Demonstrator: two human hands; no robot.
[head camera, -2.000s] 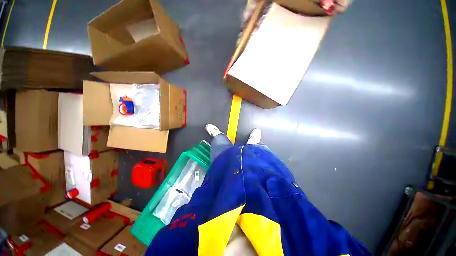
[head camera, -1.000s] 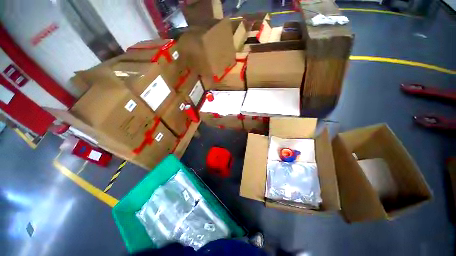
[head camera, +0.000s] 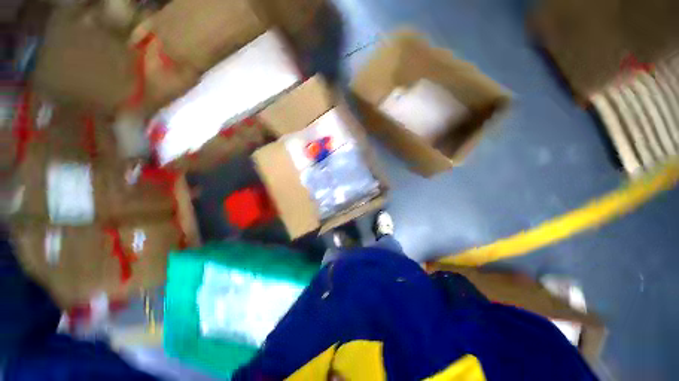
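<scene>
The picture is blurred. Neither of my hands is in view. An open shipping carton (head camera: 281, 175) stands in front of my feet with its flaps out. It holds shiny bagged goods (head camera: 339, 182) and a pale sheet, with a red and blue tape dispenser (head camera: 319, 149) lying on top. A green tote (head camera: 182, 298) with clear bags (head camera: 242, 303) in it stands at lower left, partly hidden by my blue coat. A dark blue shape, perhaps a sleeve, is at the lower left edge.
A red stool (head camera: 248, 207) is left of the carton. An empty carton (head camera: 365, 83) stands beyond it. White-topped stacks (head camera: 231, 93) and taped cartons (head camera: 56, 257) fill the left. Brown cardboard (head camera: 622, 37) is at upper right. Another carton (head camera: 521, 286) is at lower right, behind my coat.
The view has turned and tilted down: the packed carton and stool show further left and higher than a second ago. My feet now show below the carton, and another carton shows at lower right.
</scene>
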